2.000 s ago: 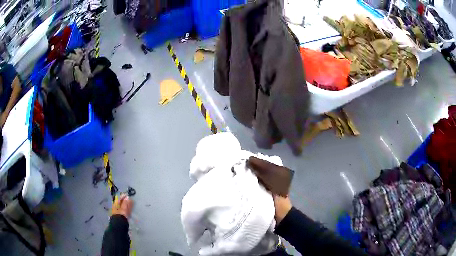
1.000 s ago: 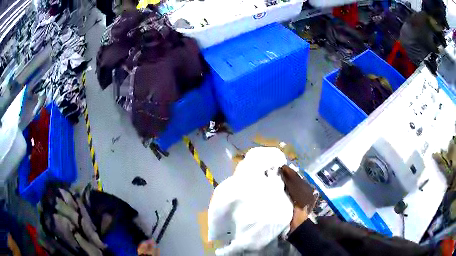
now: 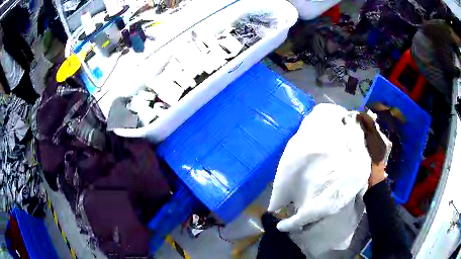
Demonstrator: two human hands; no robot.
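Note:
A large white garment bundle [image 3: 323, 177] hangs in front of me at the right of centre. A dark brown strip [image 3: 373, 144] lies at its upper right side. My right hand [image 3: 376, 173] grips the bundle's right side beside the strip; the fingers are mostly hidden by cloth and strip. My left hand is not visible. A dark shape, perhaps my left sleeve, shows at the bottom beside the bundle.
A blue crate [image 3: 237, 141] with a shiny top stands left of the bundle. Behind it is a white trough [image 3: 172, 119] with cloth pieces. Dark purple garments [image 3: 108, 202] are piled left. Another blue crate [image 3: 417, 172] is behind my right hand, near a white table edge [image 3: 440, 217].
The view has moved forward and turned, bringing the blue crate and trough closer. The white bundle sits further right, still in my right hand. My left hand has gone out of sight.

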